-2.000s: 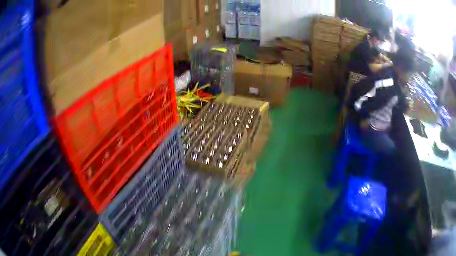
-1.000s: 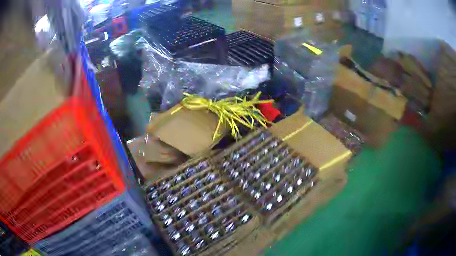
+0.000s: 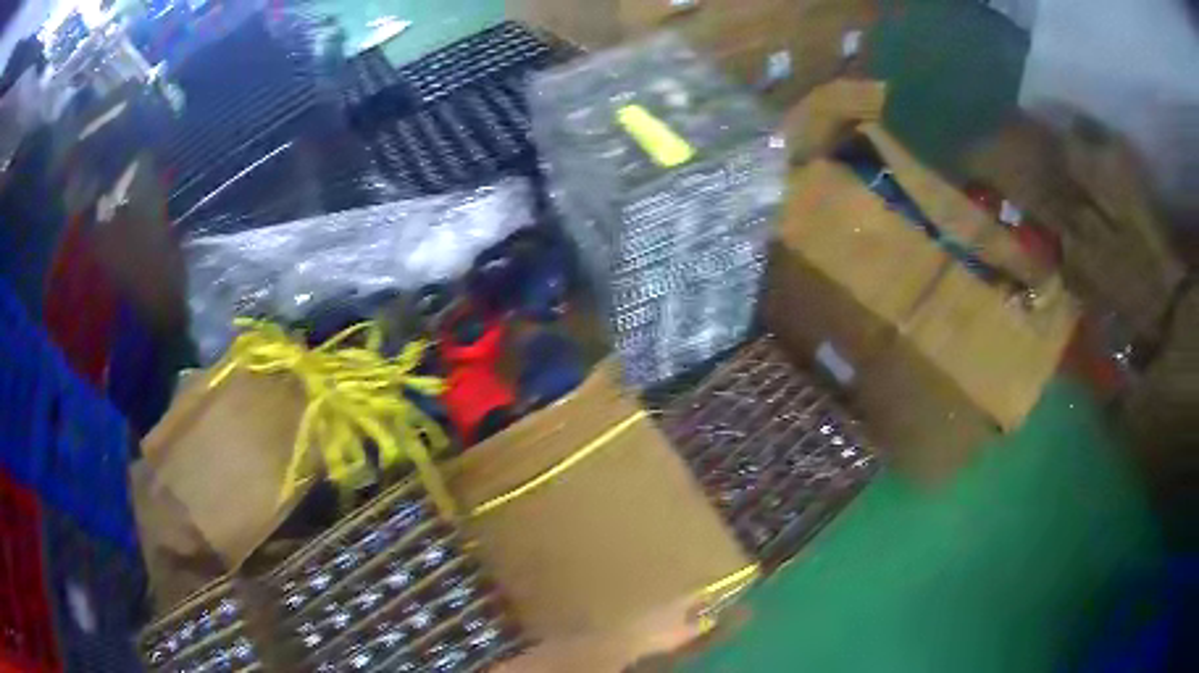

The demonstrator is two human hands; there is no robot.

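Note:
Neither of my hands can be made out in this blurred view. Nearest in front, at the lower left, is a brown divided carton (image 3: 381,592) with rows of small units that glint. A flat brown cardboard piece (image 3: 598,526) with a yellow strap across it lies beside it. A bundle of yellow straps (image 3: 355,408) lies behind the carton, over another cardboard piece (image 3: 230,454). A second divided carton (image 3: 769,440) with glinting contents shows to the right of the flat cardboard.
A plastic-wrapped stack (image 3: 690,250) with a yellow label stands behind. Black trays (image 3: 454,125) and clear plastic (image 3: 355,256) are at upper left. An open cardboard box (image 3: 920,289) stands right, beside green floor (image 3: 973,565). Blue and red crates edge the left.
The view has swung left and moved nearer the straps and wrapped stack. The seated workers and blue stools left the picture. The divided cartons now sit lower, partly cut off.

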